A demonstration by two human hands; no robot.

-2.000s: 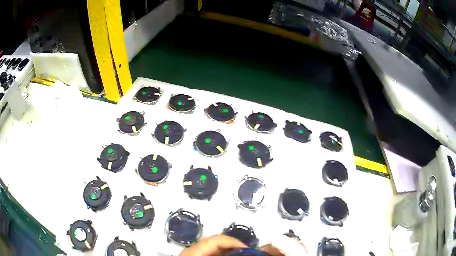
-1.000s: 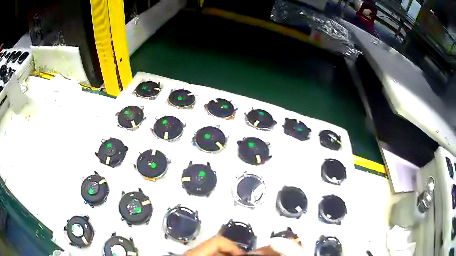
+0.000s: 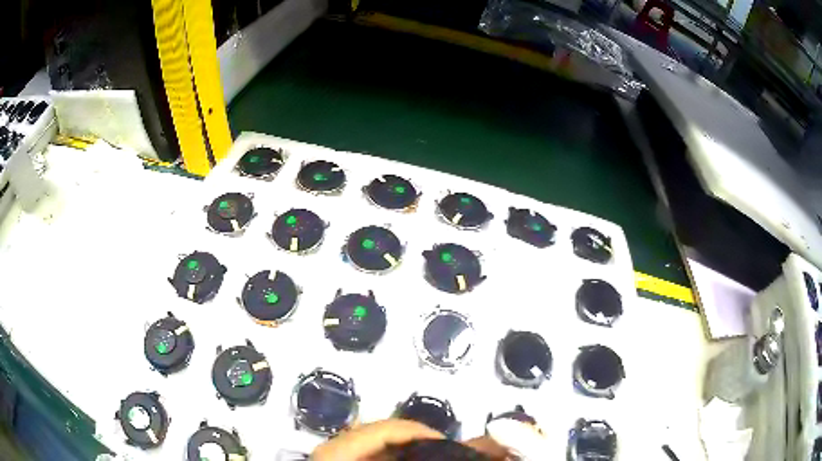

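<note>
My left hand (image 3: 383, 440) is at the bottom edge, mostly cut off, its fingers bent around a dark rounded thing (image 3: 439, 452), which looks like a smartwatch head. My right hand (image 3: 491, 447) is beside it, also cut off, with something white (image 3: 516, 435) at its fingers, a wipe or finger cots. What the right fingers grip is hidden. In front is a white foam tray (image 3: 550, 302) with rows of watch heads. Those at left and back show black back covers (image 3: 374, 248) with green dots and pale strips; several at front and right lie screen side up (image 3: 524, 357).
A yellow post (image 3: 187, 85) stands behind the tray's left corner. A dark green belt (image 3: 433, 112) with yellow edging runs behind. Stacked trays (image 3: 808, 297) and a shiny metal top (image 3: 767, 351) are at right. Crumpled white wipes (image 3: 724, 437) lie bottom right.
The hands stay together at the bottom edge, with small finger shifts. The dark thing between them shows more than one second ago. The view has shifted slightly; the visible watches in the tray look unchanged.
</note>
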